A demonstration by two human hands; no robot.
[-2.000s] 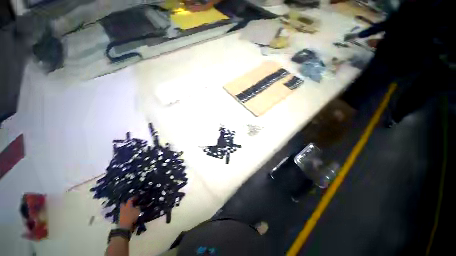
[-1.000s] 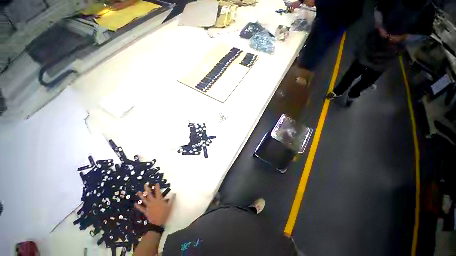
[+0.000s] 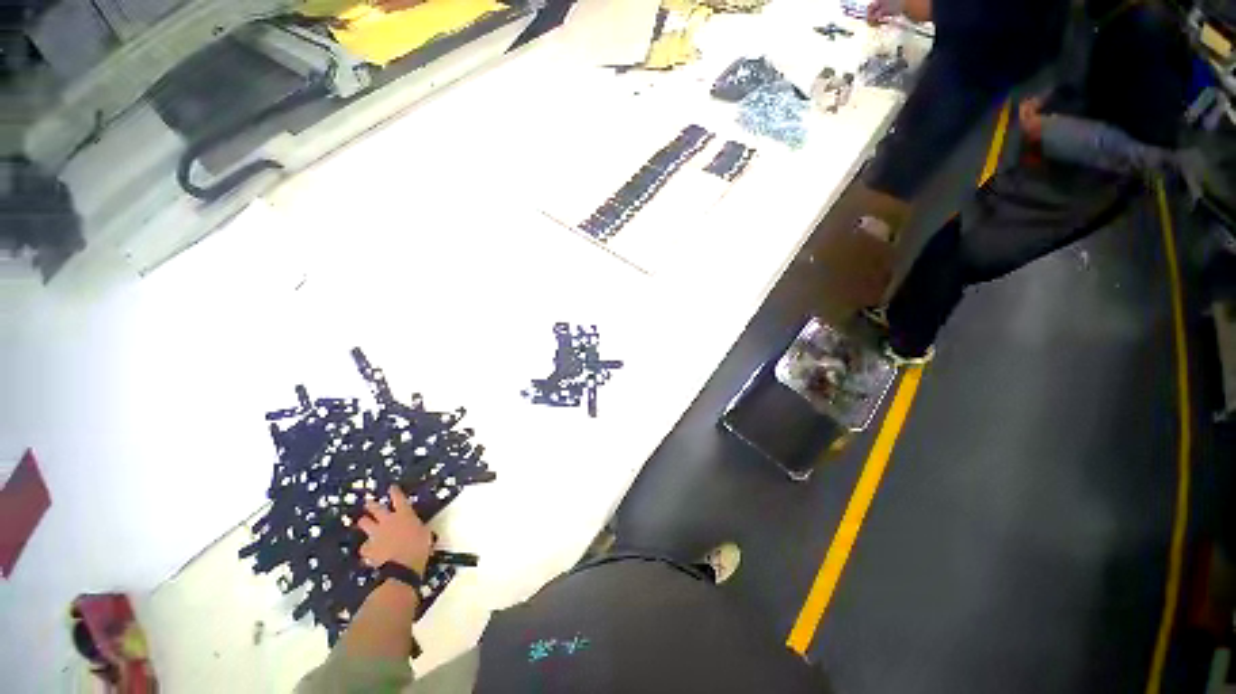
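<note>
A large heap of short black strap tabs with silvery-white spots (image 3: pixel 319 468) lies on the white table at the lower left. My left hand (image 3: pixel 395 533), with a dark band at the wrist, rests on the right part of the heap. Its fingers are slightly apart and I see no tab gripped; the fingertips are partly lost among the tabs. My right hand is out of the picture. A smaller heap of tabs (image 3: pixel 576 369) lies to the right of the large one.
A laying board (image 3: pixel 617 247) with black tabs in rows lies beyond. Plastic bags (image 3: pixel 773 111) are farther back. A red holder (image 3: pixel 115 648) is at lower left. A stool (image 3: pixel 793 407) stands beside the table; people are in the aisle.
My left hand was lower on the heap, then spread at its right edge; now it lies farther in, fingers less spread. A person in the aisle has come nearer to the stool.
</note>
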